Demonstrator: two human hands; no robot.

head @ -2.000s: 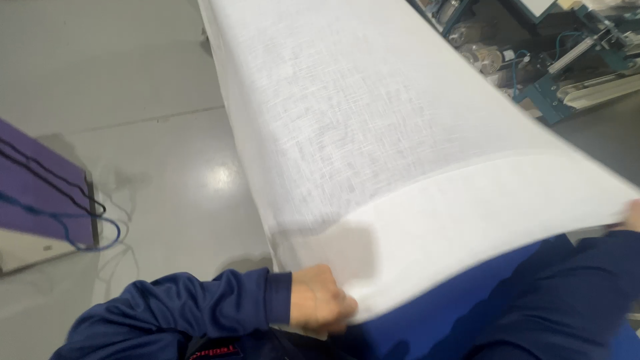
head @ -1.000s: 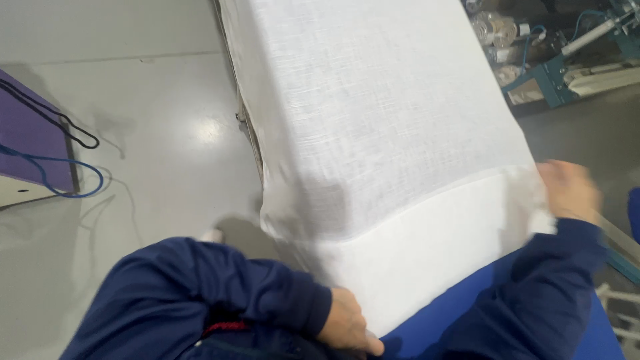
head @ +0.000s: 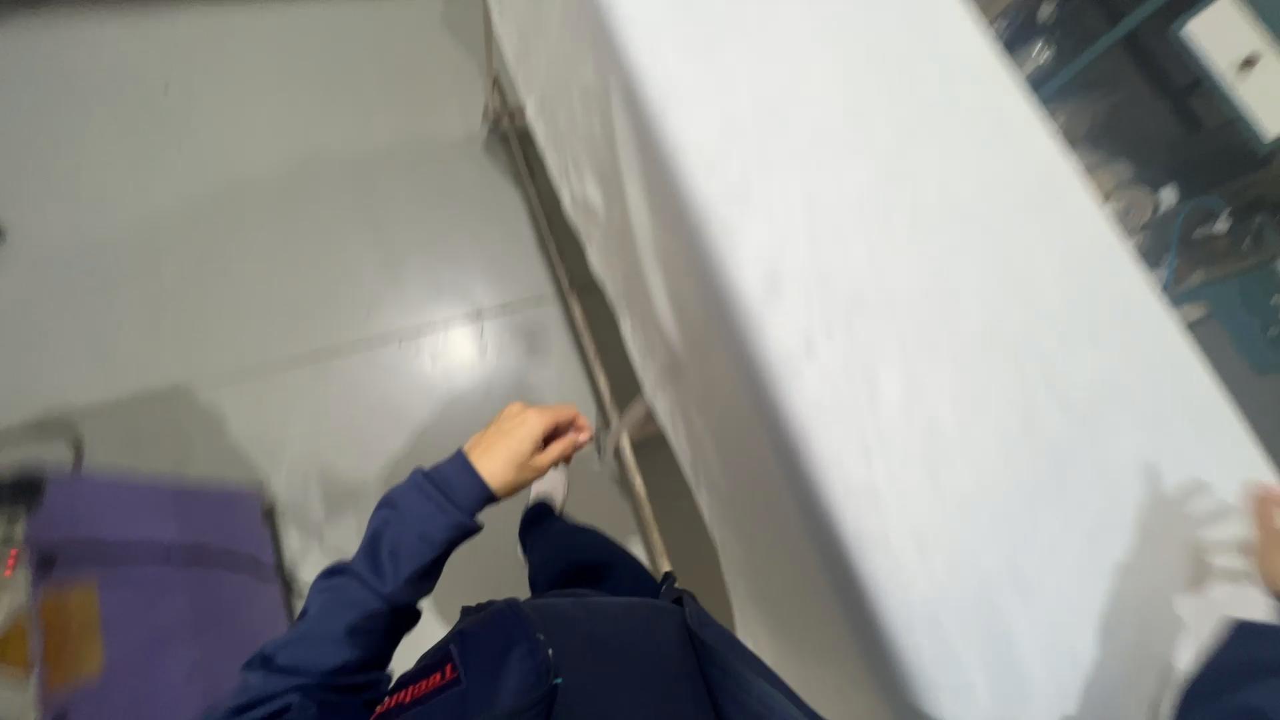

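Note:
A long white cloth (head: pixel 900 300) lies over a table-like surface, its near side hanging down in soft folds. Left of the hanging edge, my left hand (head: pixel 530 443) is in the air over the floor, fingers curled; whether it pinches something small is unclear. At the right frame edge my right hand (head: pixel 1268 535) is only partly visible above the cloth, its shadow falling on the white fabric. Its fingers are blurred and mostly cut off.
A thin metal rail (head: pixel 575 310) runs low beside the hanging cloth. A purple box-like unit (head: pixel 165 600) stands at the lower left on the grey floor (head: pixel 300 250). Teal-framed machinery (head: pixel 1230 310) is beyond the cloth at the right. My foot is beside the rail.
My left hand has let go of the white cloth's near end and moved out to the left. The blue surface seen under that end earlier is out of view. The view has shifted left.

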